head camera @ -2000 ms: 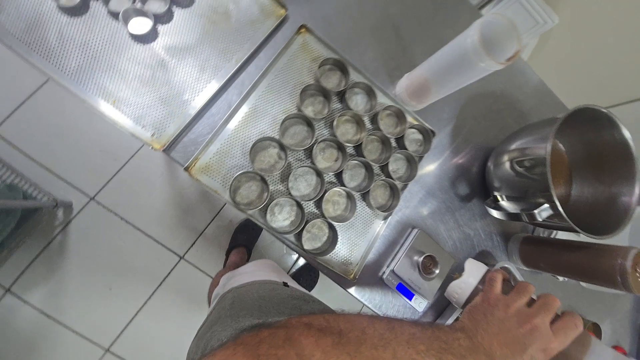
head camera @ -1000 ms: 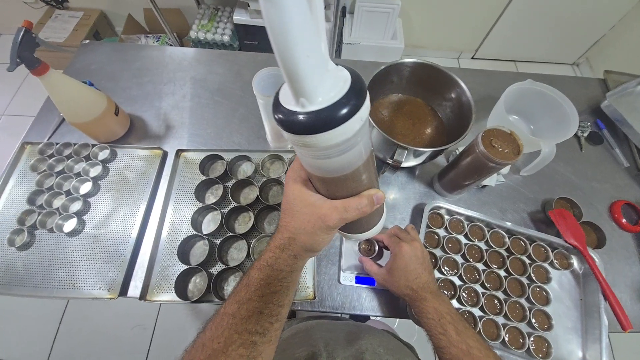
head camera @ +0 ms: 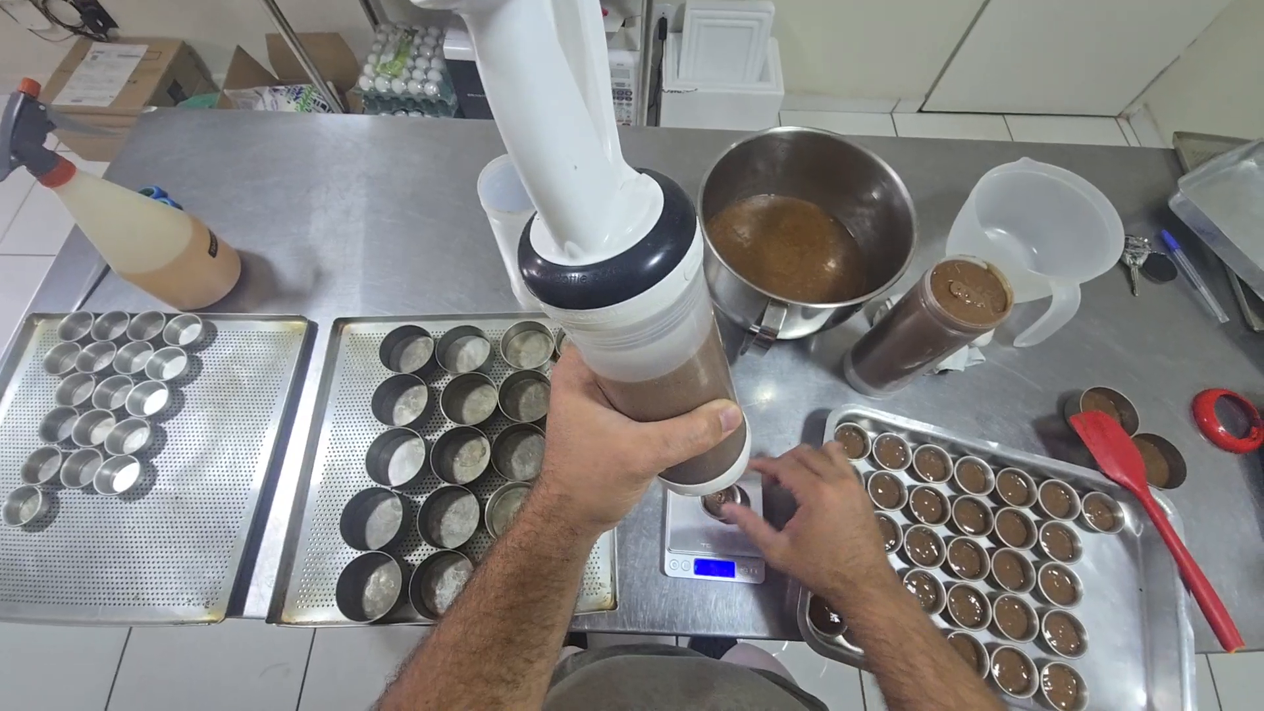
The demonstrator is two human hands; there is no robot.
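My left hand [head camera: 632,434] grips the clear cylinder of a batter dispenser [head camera: 662,385] with a black collar and white top, brown batter inside. Its lower end is over a small digital scale [head camera: 713,538] with a lit blue display. On the scale stands a small round metal tin [head camera: 724,502], partly hidden by the dispenser. My right hand [head camera: 815,518] is just right of that tin, fingers spread, thumb close to its rim; whether it touches cannot be told. A metal tray [head camera: 1126,592] at the right bears rows of small tins filled with brown batter [head camera: 971,515].
Perforated trays with empty tins [head camera: 459,456] lie left. Behind stand a steel bowl of batter [head camera: 790,247], a filled cylinder [head camera: 928,326], a plastic jug [head camera: 1032,232] and a spray bottle [head camera: 148,237]. A red spatula [head camera: 1165,523] rests on the right tray's edge.
The fingers of my right hand, on the small tin one second ago, have spread and moved slightly right. The dispenser stays in my left hand. The view has swung strongly since the oldest frame.
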